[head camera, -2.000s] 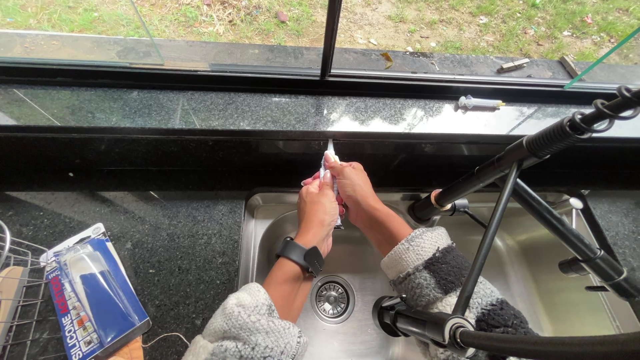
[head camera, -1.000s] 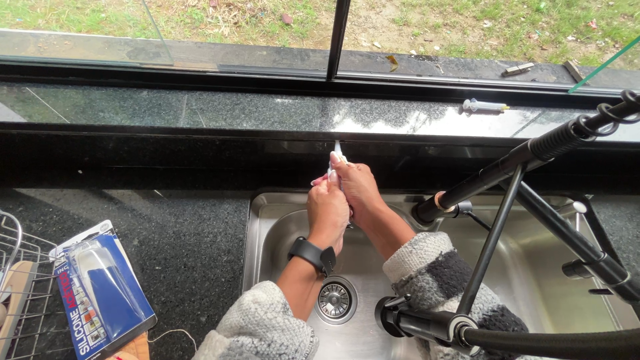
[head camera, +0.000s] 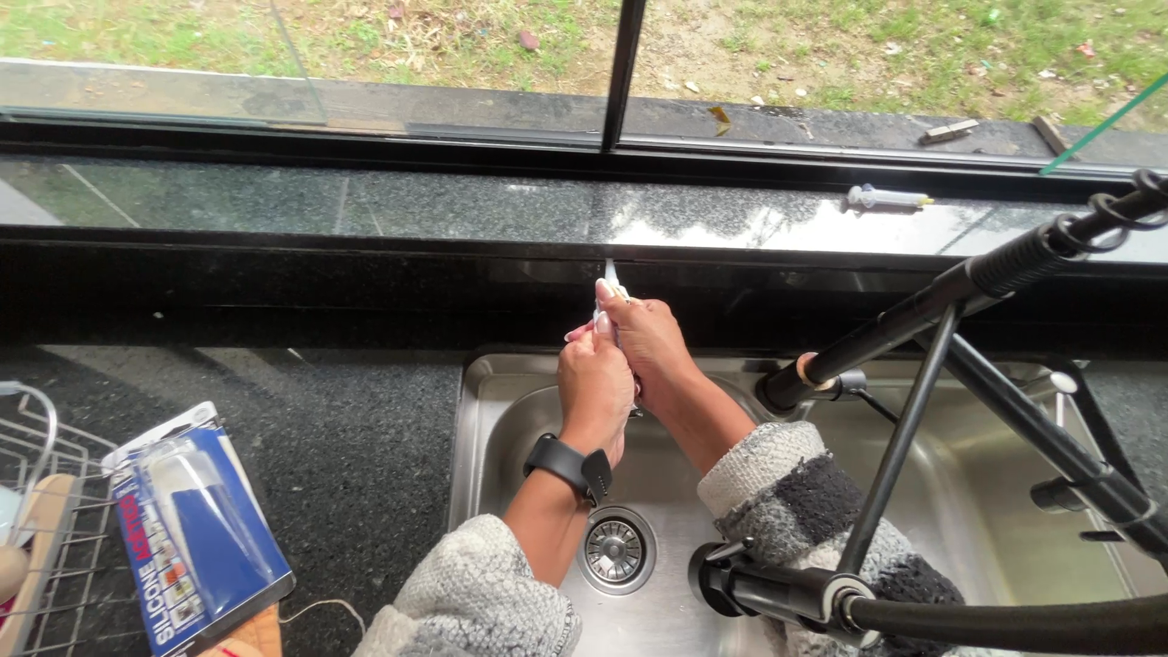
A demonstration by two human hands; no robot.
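Note:
Both hands are closed around a white tube of silicone sealant [head camera: 622,294], mostly hidden by the fingers, above the back rim of the steel sink [head camera: 511,365]. Its narrow pale nozzle [head camera: 610,270] points up against the underside edge of the dark granite window ledge [head camera: 456,214]. My left hand [head camera: 595,379], with a black watch on the wrist, grips the lower part. My right hand [head camera: 650,342] is wrapped around it just above and to the right, thumb near the nozzle's base.
A black spring-neck faucet [head camera: 894,319] crosses the right side, close to my right sleeve. A syringe [head camera: 890,198] lies on the ledge. On the left stand an opened blue silicone package [head camera: 214,538] and a wire dish rack [head camera: 82,511]. The sink drain [head camera: 615,550] lies below my wrists.

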